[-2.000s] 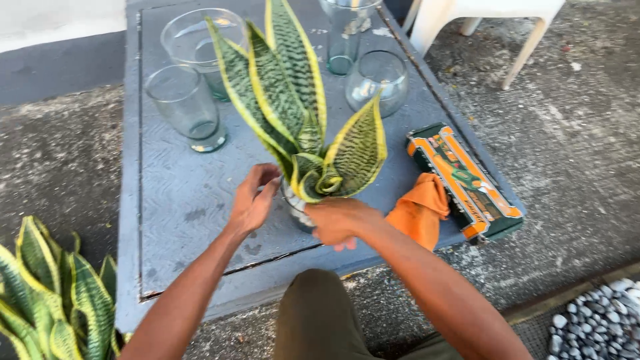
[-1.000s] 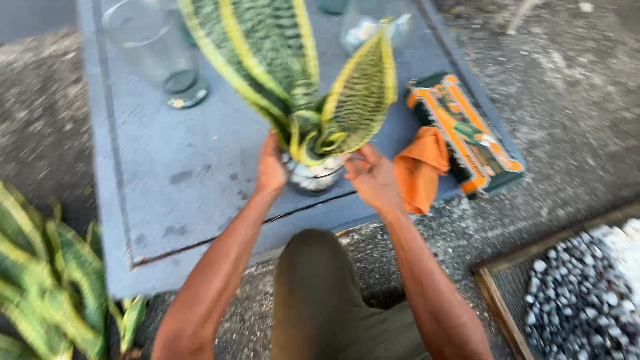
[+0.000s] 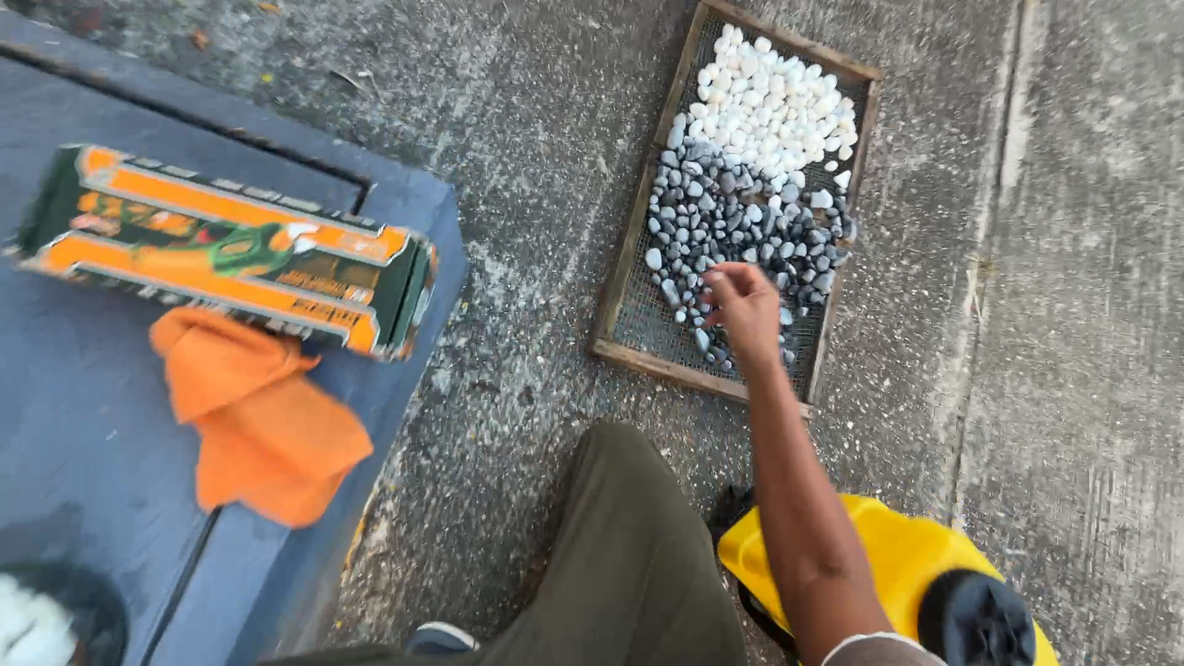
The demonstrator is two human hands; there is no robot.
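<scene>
My right hand [image 3: 745, 310] is over the lower part of a wood-framed mesh tray [image 3: 666, 365], its fingers bent just above the dark grey pebbles [image 3: 731, 217]. Nothing shows in its fingers, though whether they touch the stones cannot be told. White pebbles [image 3: 777, 102] fill the tray's far end. My left hand is out of view. At the bottom left corner, part of a round glass vessel with white stones [image 3: 32, 620] shows on the blue-grey table [image 3: 83, 407].
An orange cloth [image 3: 264, 416] lies against a green and orange box [image 3: 231, 250] near the table's edge. A yellow and black container [image 3: 888, 555] stands on the concrete at the lower right, under my right forearm. My knee is between table and container.
The view has swung far to the right. My right hand has left the potted snake plant, which both hands were touching, and is now over the pebble tray. My left hand has gone out of view.
</scene>
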